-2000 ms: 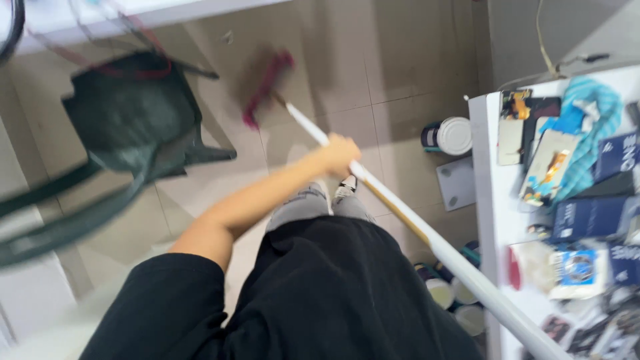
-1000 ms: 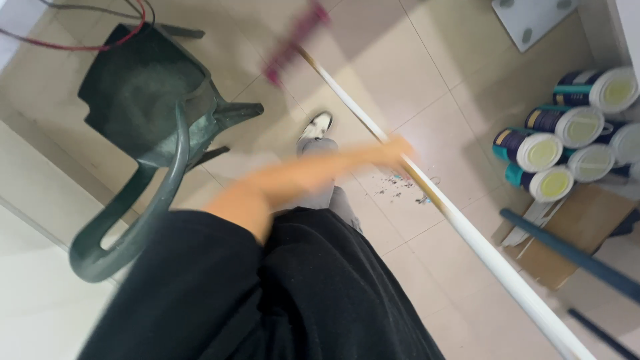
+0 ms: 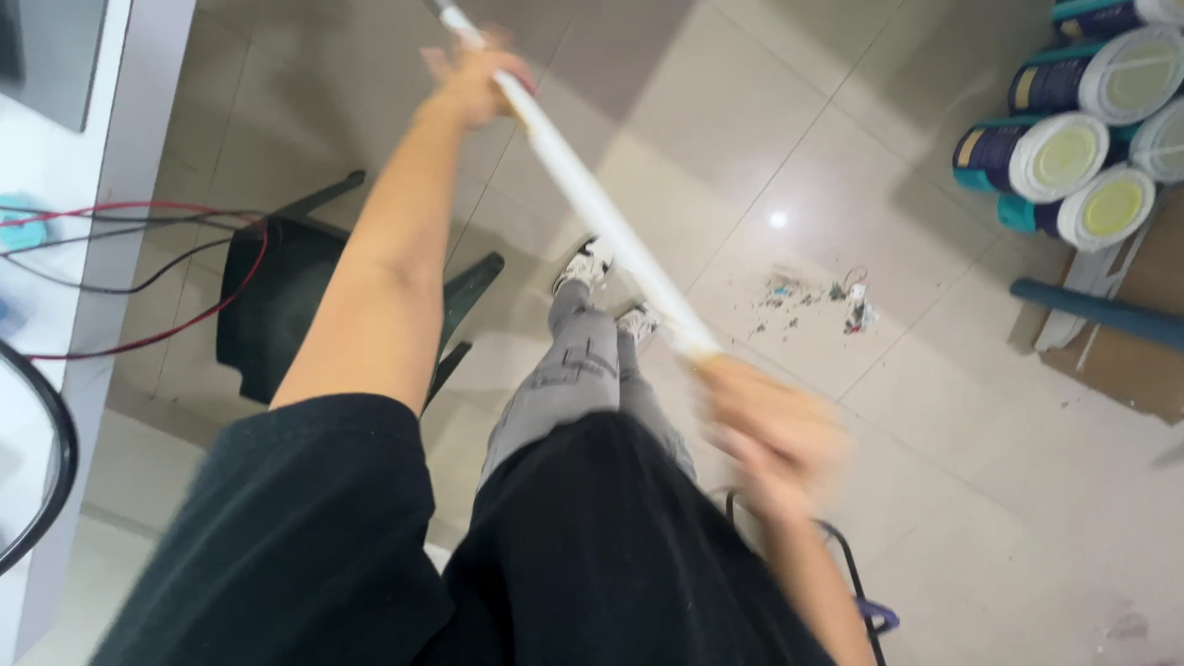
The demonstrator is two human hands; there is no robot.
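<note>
A long white pole runs slantwise across the middle of the head view, above my legs and shoes. My left hand is around its far part near the top edge. Lower right, my right hand, blurred by motion, is closed around the near end of the pole. The far end of the pole passes out of the top of the view. On the tiled floor to the right of the pole lies a small pile of debris with bits of several colours.
A dark green plastic chair stands left, partly behind my left arm. Red and black cables hang from a white table. Several paint buckets lie upper right, above flattened cardboard and a dark blue tube.
My right hand now shows on the pole; the earlier frames show only one hand on it. The pink head at the pole's far end has left the view. The view has shifted.
</note>
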